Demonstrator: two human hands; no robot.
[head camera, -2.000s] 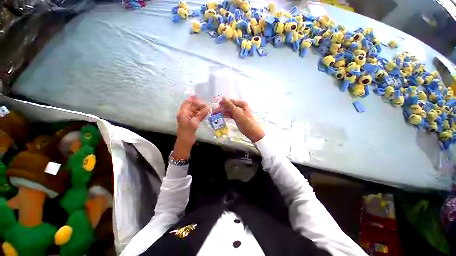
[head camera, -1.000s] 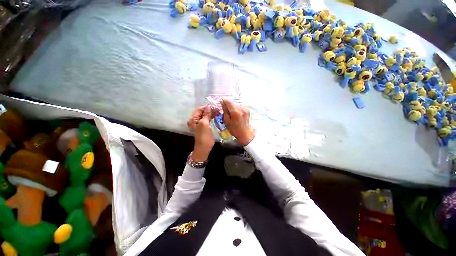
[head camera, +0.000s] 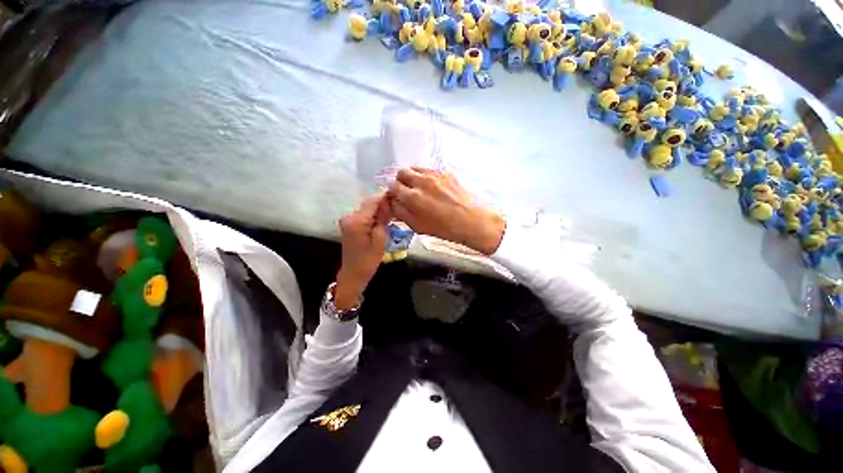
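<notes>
A bagged toy (head camera: 398, 242), blue and yellow under clear plastic, hangs below my fingers at the table's near edge. My left hand (head camera: 364, 236) pinches the top of its bag. My right hand (head camera: 442, 208) lies over the bag mouth, its fingertips touching those of my left hand. The bag mouth is mostly hidden by my fingers. The stack of empty zip bags (head camera: 409, 137) lies flat on the table just beyond my hands.
A long heap of yellow-and-blue plush toys (head camera: 647, 102) runs along the table's far side. Loose clear bags (head camera: 555, 242) lie at the near edge, right. A white woven sack (head camera: 214, 305) with larger plush toys stands at lower left. A red crate (head camera: 700, 406) is at lower right.
The toy has sunk lower between my hands, to the table edge. My right hand has turned across the bag top, with its forearm further right. My left hand has moved slightly left.
</notes>
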